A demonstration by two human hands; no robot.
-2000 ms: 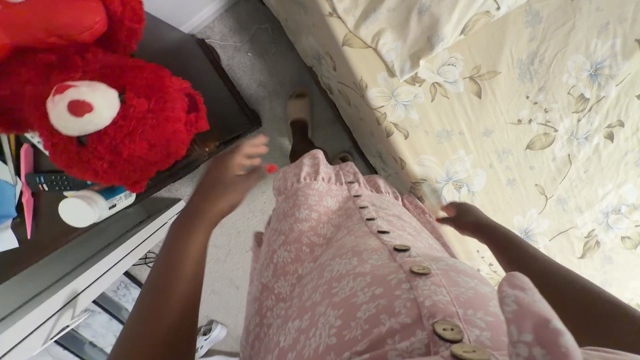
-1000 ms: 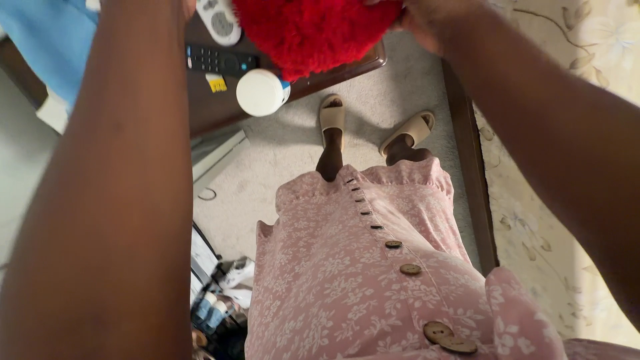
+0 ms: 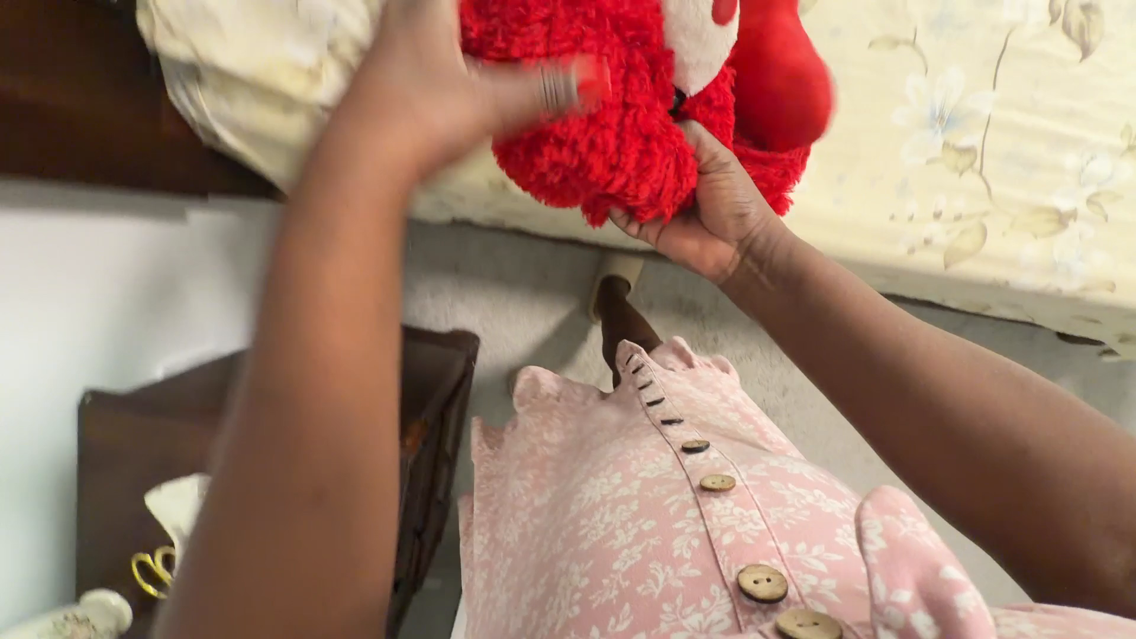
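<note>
A red plush toy point(image 3: 586, 151) with a white patch and a smooth red part is over the edge of the bed, partly cut off by the top of the view. My right hand point(image 3: 710, 204) grips its underside, with the thumb on the front and the fingers beneath. Blurred, my left hand point(image 3: 453, 98) is at the toy's left side with the thumb stretched across the plush; its other fingers are out of view, so whether it grips cannot be told.
A bed with a floral sheet point(image 3: 1003, 204) spans the top. At lower left stands a dark wooden dresser point(image 3: 133, 444) bearing gold-handled scissors point(image 3: 153, 571), a white tissue point(image 3: 177, 506) and a white ceramic piece point(image 3: 98, 614). Carpet point(image 3: 506, 275) lies between them.
The red plush toy was by the dark table one second ago, partly in view by my right hand; now it is over the bed. The view has turned a lot.
</note>
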